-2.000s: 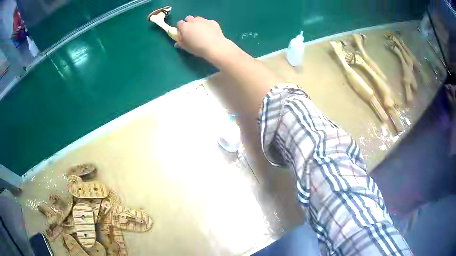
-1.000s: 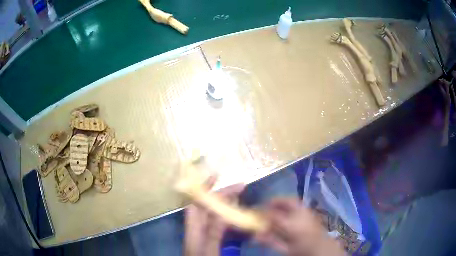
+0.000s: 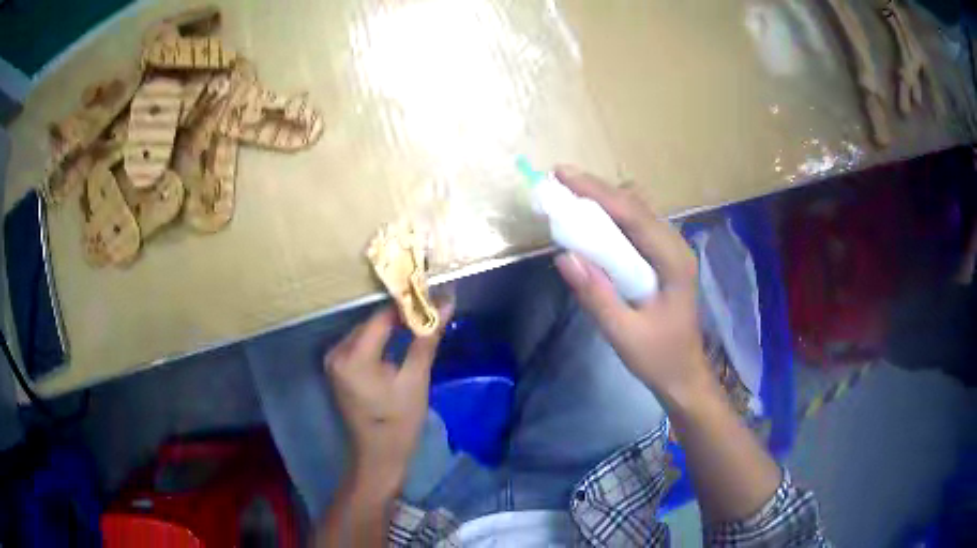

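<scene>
My left hand holds a tan foot piece by its narrow heel at the table's front edge. Its scalloped toe end points away from me, and its recessed outlined side partly shows. My right hand grips a white glue bottle, tilted with its teal nozzle pointing up and left. The nozzle is to the right of the foot piece, apart from it. A loose pile of striped sole-like pieces lies on the table at the left.
A smartphone lies at the left table edge. Long leg parts lie at the far right. A blue tray with white liner is beside my right knee. Red stools stand below left.
The view has tilted down. The long leg part from one second ago is out of my hands. My left hand now holds the foot piece, and my right hand has taken the glue bottle from the table.
</scene>
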